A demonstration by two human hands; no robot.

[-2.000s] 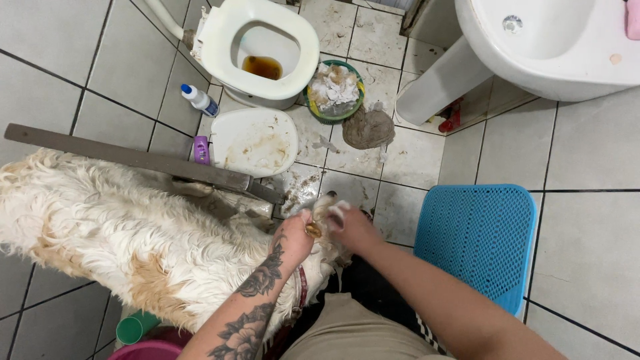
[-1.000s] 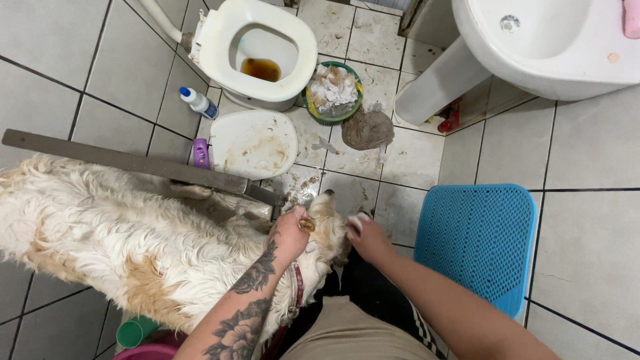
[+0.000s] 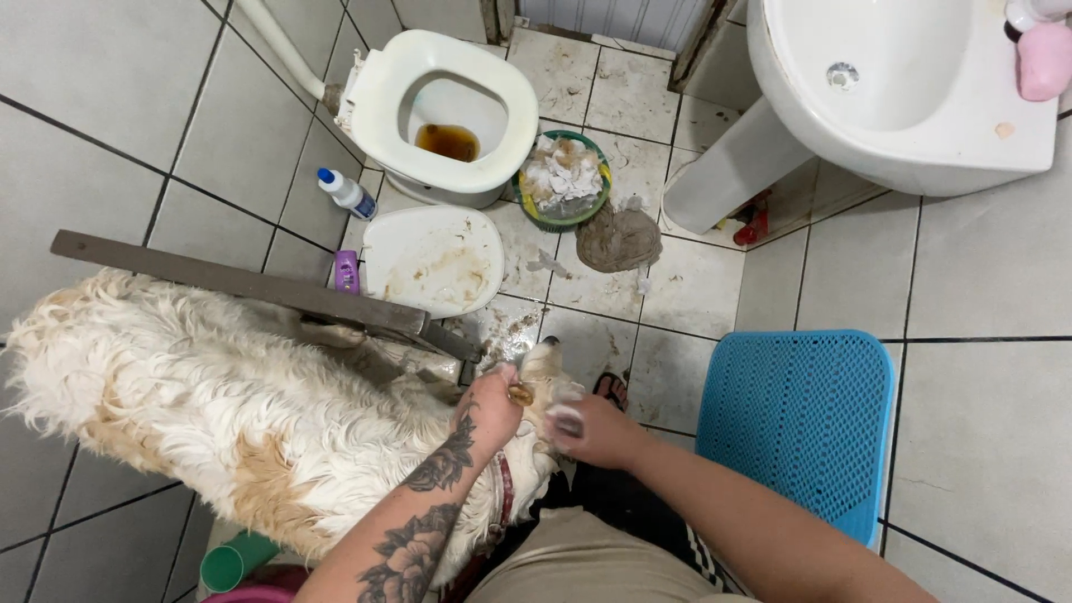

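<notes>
A white and tan long-haired dog [image 3: 335, 427] stands to the left, its head pointing up the view between my two hands. A red collar [image 3: 505, 487] is around its neck. My left hand [image 3: 494, 406], at the end of the tattooed forearm, is at the left side of the dog's head; its fingers grip a brownish ear [image 3: 521, 394]. Slightly blurred, my right hand [image 3: 590, 427] is curled at the right side of the head, with a small white wad [image 3: 569, 406] between its fingers.
Around stand a toilet [image 3: 444, 100], a waste basket [image 3: 561, 180] of paper, a grey rag [image 3: 618, 239], a loose toilet lid [image 3: 435, 261], two bottles, a brown bar [image 3: 243, 280] beside the dog, a sink [image 3: 888, 84], a blue plastic panel [image 3: 796, 427] and a green cup [image 3: 236, 559].
My right hand has come back against the dog's head from slightly to its right a second ago. My left hand has stayed at the ear.
</notes>
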